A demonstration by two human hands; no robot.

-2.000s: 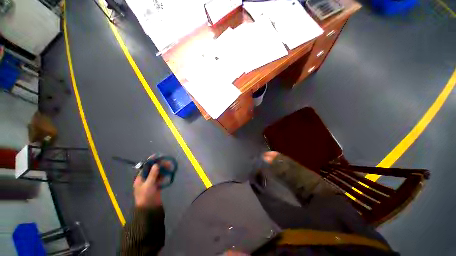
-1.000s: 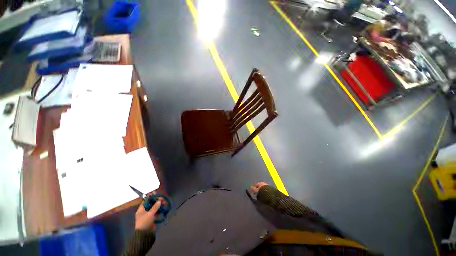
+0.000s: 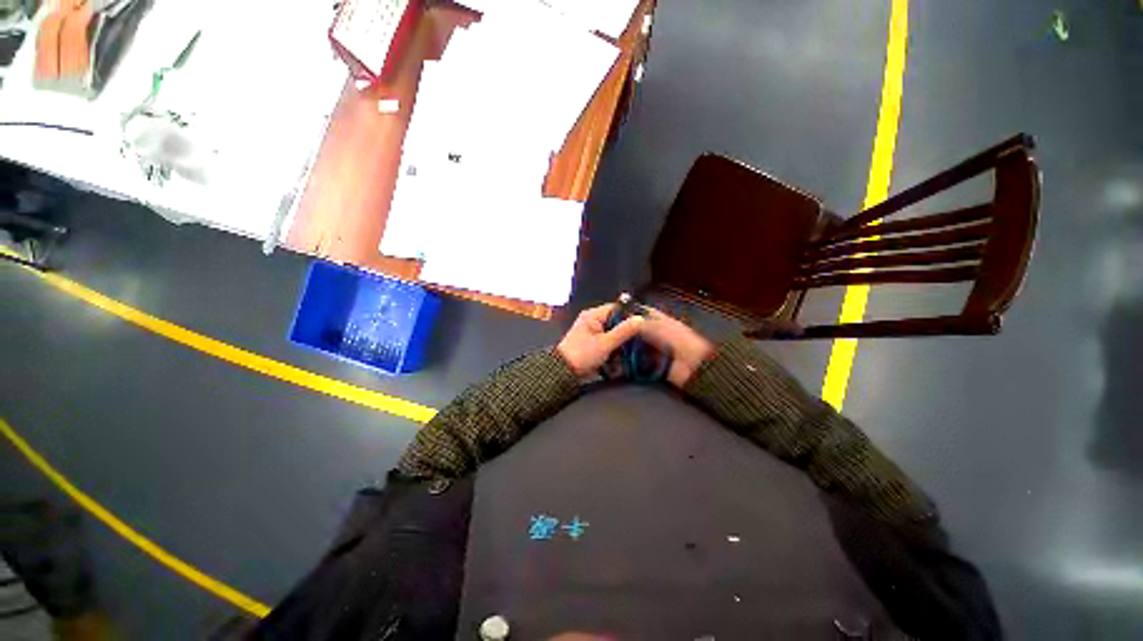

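My left hand (image 3: 594,339) and my right hand (image 3: 678,346) are together in front of my apron. Between them are the scissors (image 3: 643,362), with teal-blue looped handles. My left hand grips the scissors. My right hand is at the other side of the handles; whether it grips them too is hard to tell. The blades are mostly hidden by the hands, with only a small dark tip showing above the fingers.
A wooden desk (image 3: 339,188) with white papers (image 3: 483,125) stands ahead to the left. A blue crate (image 3: 364,318) is on the floor at its near edge. A dark red-brown wooden chair (image 3: 740,238) stands ahead to the right. Yellow lines (image 3: 238,357) cross the grey floor.
My hands were apart and have come together around the scissors. The view has turned, so the desk, blue crate and chair show further right.
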